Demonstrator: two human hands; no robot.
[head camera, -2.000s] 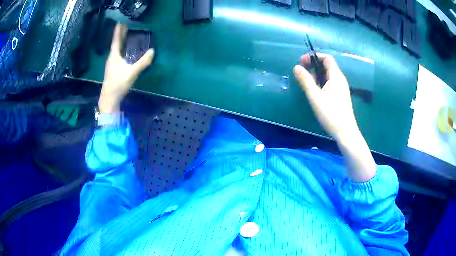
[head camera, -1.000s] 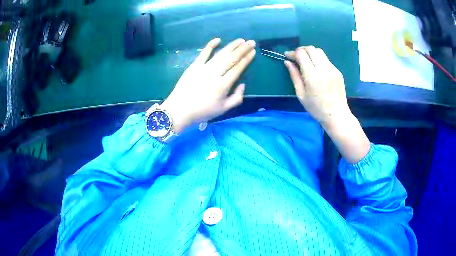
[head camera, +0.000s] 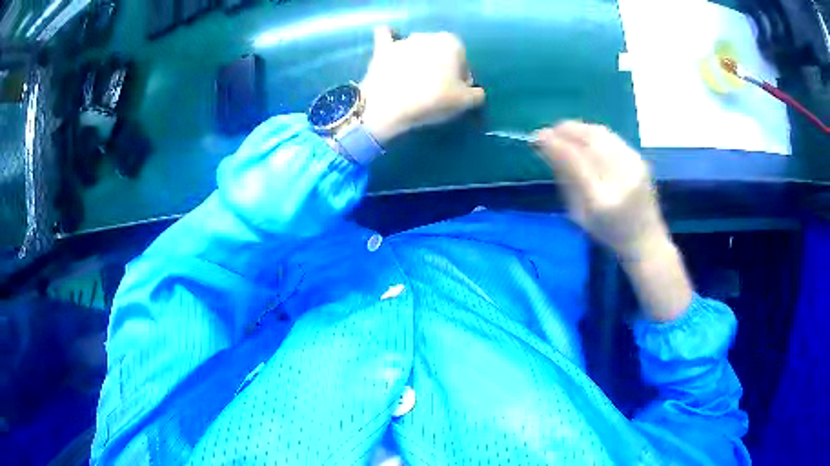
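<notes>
My right hand (head camera: 602, 180), slightly blurred, holds thin tweezers (head camera: 511, 136) between thumb and fingers, their tip pointing left over the green bench. My left hand (head camera: 423, 77) is over the bench, left of the tweezers tip and apart from it. Its fingers are bent and partly hidden by the back of the hand; whether it holds something cannot be told. A flat black cover (head camera: 240, 94) lies on the bench left of my left hand, touched by neither hand.
A white sheet (head camera: 669, 109) lies at the right, with a yellow patch (head camera: 719, 80) and the tip of a red-handled brush (head camera: 792, 104) on it. Dark parts (head camera: 109, 114) sit at the left. More black pieces (head camera: 182, 14) lie at the upper left. The bench edge runs below my hands.
My left hand has moved from the black cover to the middle, then up, its fingers now bent. My right hand still holds the tweezers, now pointing left. The view has shifted.
</notes>
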